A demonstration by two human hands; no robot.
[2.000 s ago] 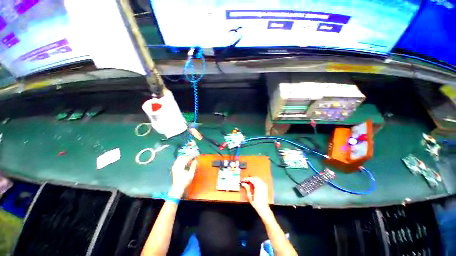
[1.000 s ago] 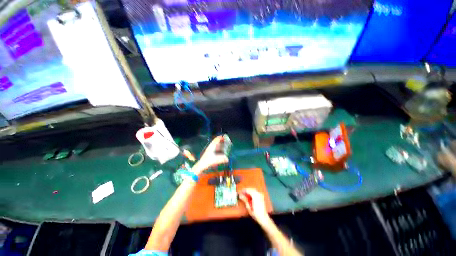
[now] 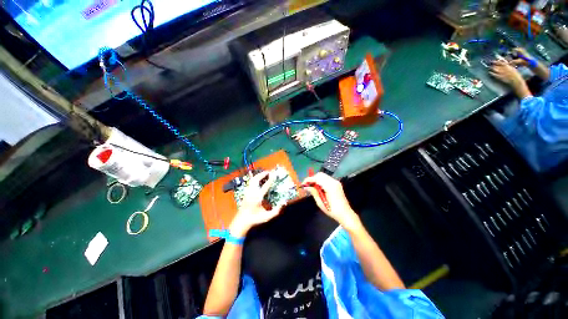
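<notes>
The orange-brown fixture base [image 3: 215, 215] lies at the mat's front edge, with a black connector block [image 3: 235, 183] at its back. My left hand [image 3: 256, 202], with a blue wrist band, holds a green-white circuit board [image 3: 284, 185] over the fixture's right part. Another circuit board [image 3: 240, 197] shows partly beside my left fingers, on the fixture; the hand hides the rest. My right hand [image 3: 330, 198] holds a thin red pen-like tool [image 3: 322, 195] just right of the held board. Whether the tool touches anything is unclear.
A circuit board [image 3: 187, 190] lies left of the fixture, another [image 3: 309, 138] behind it, near the remote control [image 3: 336, 156]. A blue cable [image 3: 280, 124] loops to the orange test box [image 3: 360, 93]. The oscilloscope [image 3: 299, 59] stands behind. Another person's hand [image 3: 507, 71] is at far right.
The view has turned right and down. My left hand has come back from behind the fixture to over it, with a board in it. My right hand still holds the red tool.
</notes>
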